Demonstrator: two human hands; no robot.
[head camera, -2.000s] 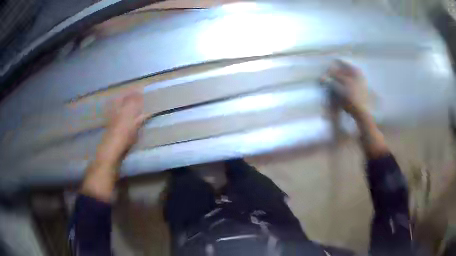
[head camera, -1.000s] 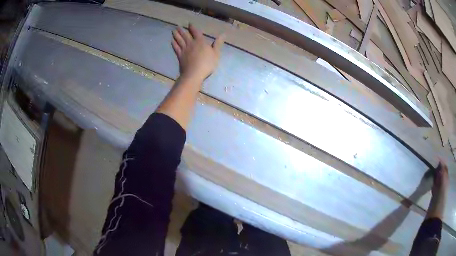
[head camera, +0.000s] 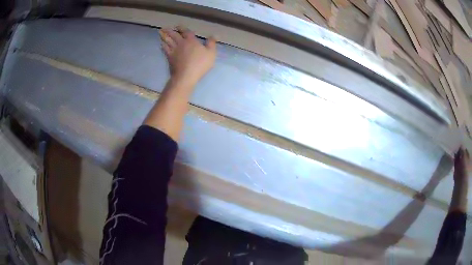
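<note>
A long grey-beige board strip (head camera: 248,42) lies along the far edge of the silver sliding table (head camera: 233,140), beside a raised pale metal guide bar (head camera: 310,32). My left hand (head camera: 189,56) rests palm down at the table's far edge, fingers spread, fingertips at the strip's near edge. It grips nothing visible. My right hand (head camera: 460,165) is small and blurred near the right rim, by the strip's right end; its fingers' hold cannot be made out.
A yellow-brown sawdust-filled slot (head camera: 248,130) runs along the table. Brown scrap offcuts (head camera: 414,31) lie scattered on the floor beyond the bar. A pale panel (head camera: 20,178) stands at the lower left. My dark-clothed body is at the table's near edge.
The view has shifted a little, and both hands sit slightly higher in the picture. The gap between strip and guide bar looks narrower. The small white piece seen there earlier no longer shows.
</note>
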